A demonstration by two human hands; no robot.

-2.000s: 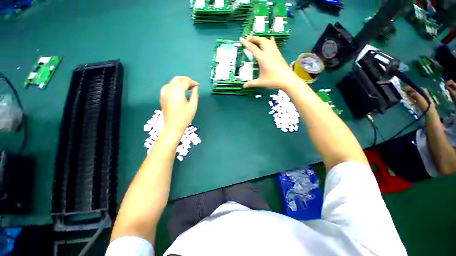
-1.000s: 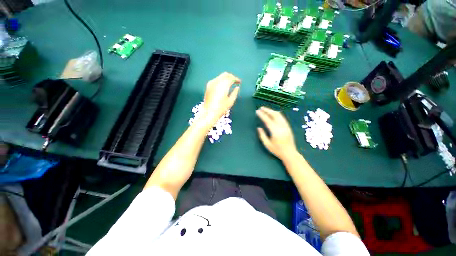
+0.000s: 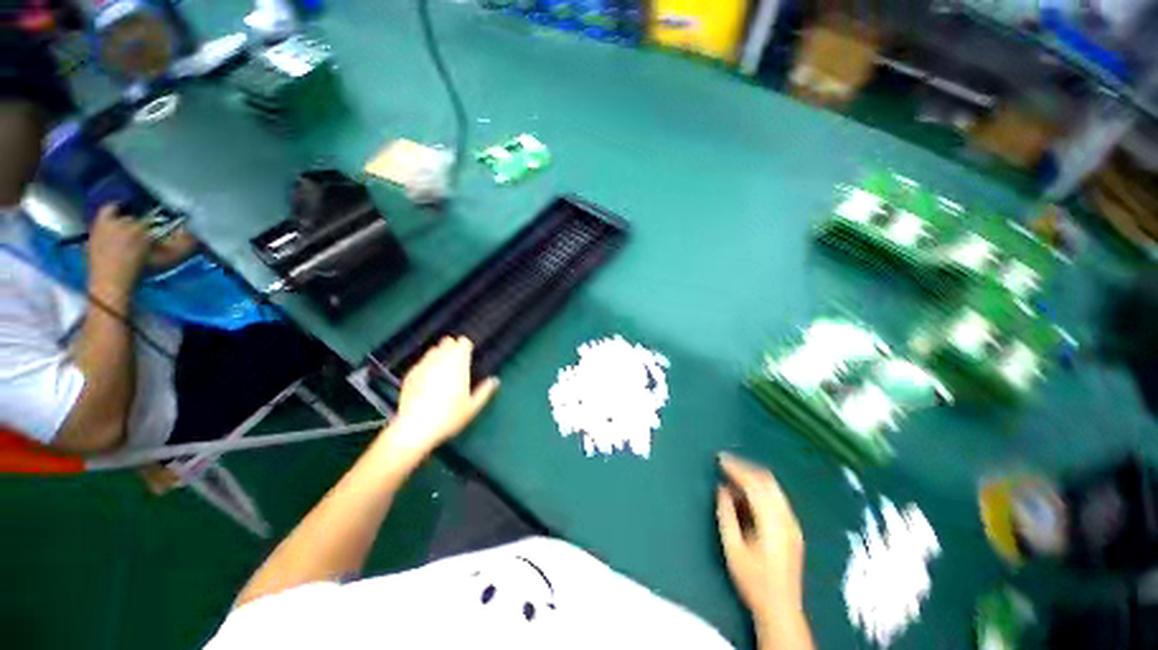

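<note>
The black slotted rack [image 3: 527, 277] lies slanted on the green bench. My left hand [image 3: 438, 396] is at the rack's near right side, thumb apart; whether it grips the rack is unclear. My right hand [image 3: 762, 540] is low over the mat with curled, blurred fingers; nothing can be made out in it. One heap of small white parts [image 3: 611, 395] lies between my hands. A second heap [image 3: 889, 571] lies right of my right hand. A blurred stack of green circuit boards [image 3: 838, 381] stands beyond my right hand.
More board stacks [image 3: 933, 235] stand at the back right. A single board [image 3: 514, 158] lies beyond the rack. A black bench unit [image 3: 333, 241] is left of the rack. A yellow ring [image 3: 1003, 518] is at right. A co-worker's arm [image 3: 108, 330] shows at far left.
The view has swung left. My left hand has moved from above the left heap to the rack. My right hand has moved nearer me; its fingers look more curled. The boards and heaps lie much as before.
</note>
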